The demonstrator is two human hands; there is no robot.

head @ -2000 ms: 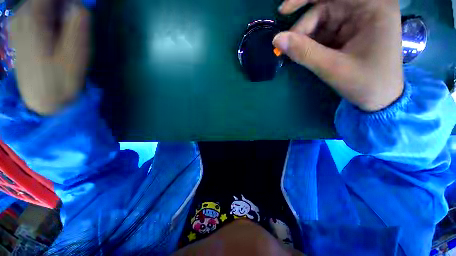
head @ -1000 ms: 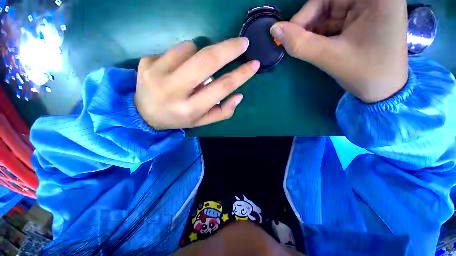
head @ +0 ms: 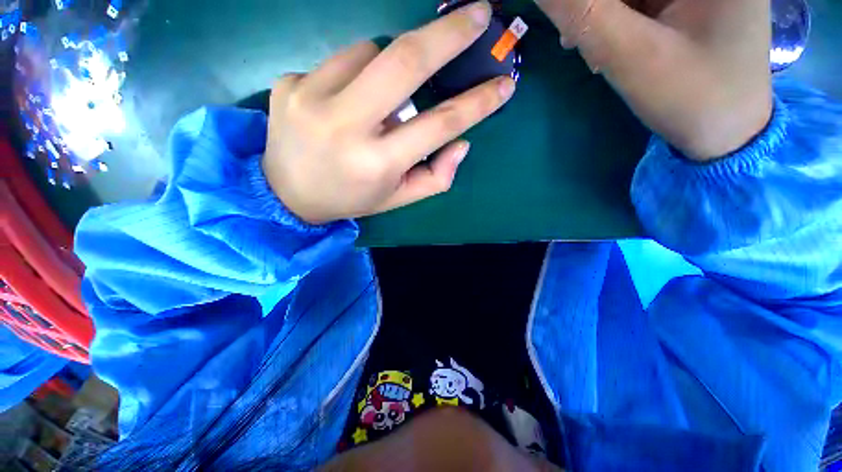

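Observation:
A black round watch head lies on the green mat, its top partly hidden by my fingers and the picture's top edge. An orange pull tab with a pale end stands out on its face. My left hand holds the disc down, with two fingertips on its face and rim. A small white piece shows between its fingers; I cannot tell what it is. My right hand is right of the disc, its fingers mostly cut off by the top edge.
A pile of clear film with blue-and-white tabs lies at the left. Red trays stand at the lower left. A shiny round piece lies at the far right. The green bench's front edge crosses mid-picture.
My left hand came from the far left onto the disc. My right hand has left the orange tab and moved up and right. The tab now shows more fully, with its pale end.

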